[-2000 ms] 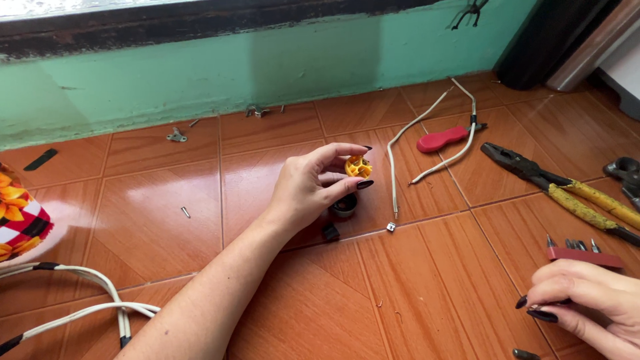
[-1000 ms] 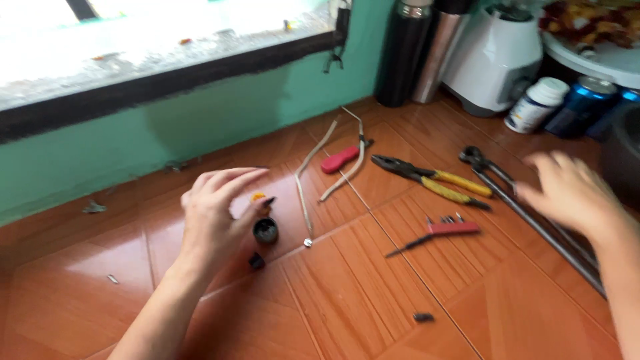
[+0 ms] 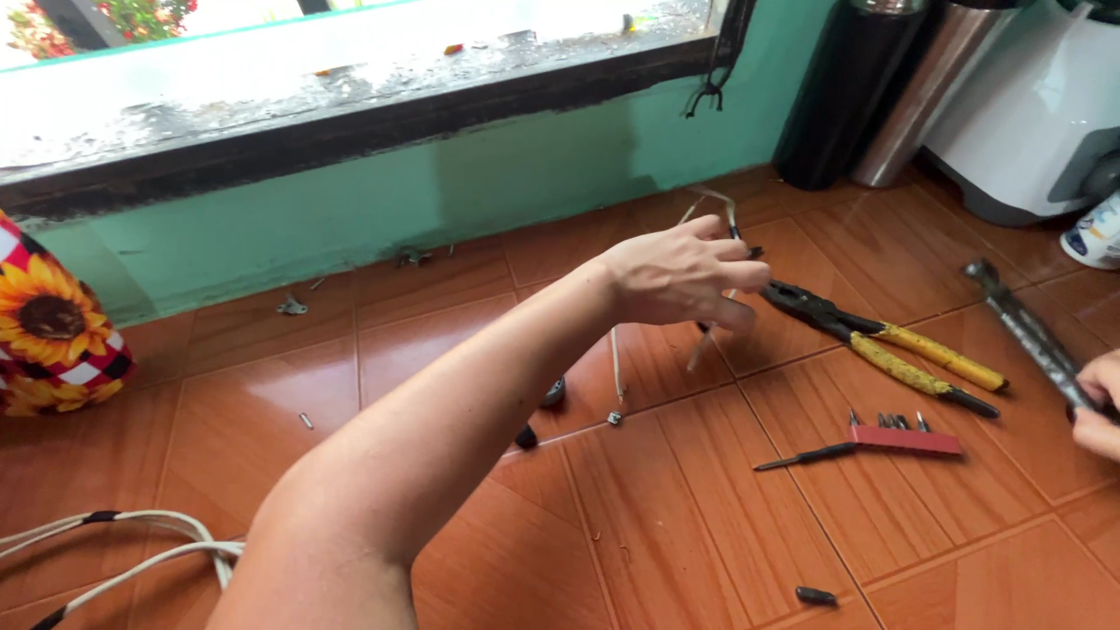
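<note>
My left hand (image 3: pixel 687 271) reaches over the white wires (image 3: pixel 617 363) near the wall, its fingers bent; whether it grips anything beneath cannot be told. At the right edge my right hand (image 3: pixel 1098 402) holds a long dark metal tool (image 3: pixel 1032 328), blurred, by its handles. Between the hands lie pliers with worn yellow grips (image 3: pixel 901 359). Below them rest a red bit holder (image 3: pixel 910 440) with several bits and a thin dark screwdriver shaft (image 3: pixel 805 457). A small metal terminal (image 3: pixel 614 418) sits at the wire's end. My left forearm partly covers a round black part (image 3: pixel 553 392) and a small black piece (image 3: pixel 526 437).
Two tall bottles, one black (image 3: pixel 827 96) and one steel (image 3: pixel 927 87), stand by a white appliance (image 3: pixel 1024 131). White cable (image 3: pixel 175 547) loops at lower left, below a sunflower-print cloth (image 3: pixel 57 328). Small metal parts (image 3: pixel 292 305) lie along the green wall. A short black piece (image 3: pixel 815 596) lies in front.
My left hand has moved right, from beside the round black part to over the wires. My right hand, apart from the long metal tool a second ago, now holds it.
</note>
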